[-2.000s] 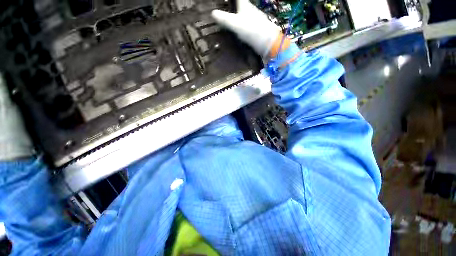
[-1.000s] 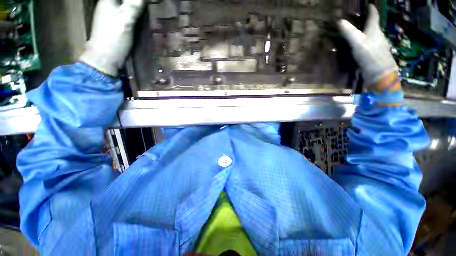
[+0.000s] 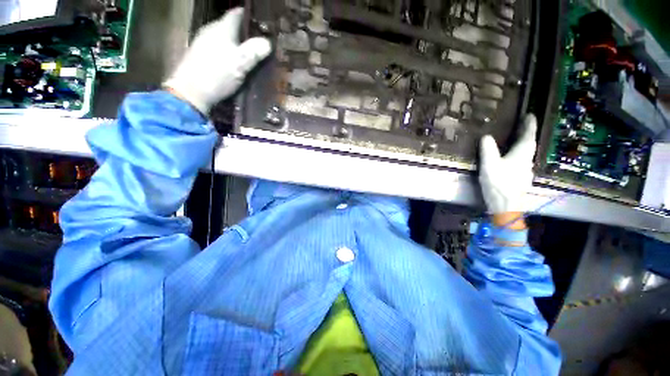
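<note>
A dark flat solder carrier point(image 3: 360, 99) with many irregular pale cut-outs lies in front of me along the silver conveyor rail. My left hand point(image 3: 213, 64), in a white-grey glove, is at its left edge, thumb and fingers spread and pointing over that edge. My right hand point(image 3: 507, 170), also gloved, is at its front right corner, thumb towards the front edge and fingers up along the right side. Neither hand is closed around the carrier. Whether the fingertips press on it cannot be told. The far side of the carrier is cut off by the picture's top.
The silver rail point(image 3: 352, 172) runs across in front of my body. A green circuit board point(image 3: 595, 125) with wound chokes and a pale heatsink is at the right. Another green board point(image 3: 48, 81) is at the left. Dark equipment with orange parts point(image 3: 62, 172) is below the rail.
The view has swung from tilted to nearly level. My left hand has come fully into view at the carrier's left edge. My right hand has moved nearer the front right corner.
</note>
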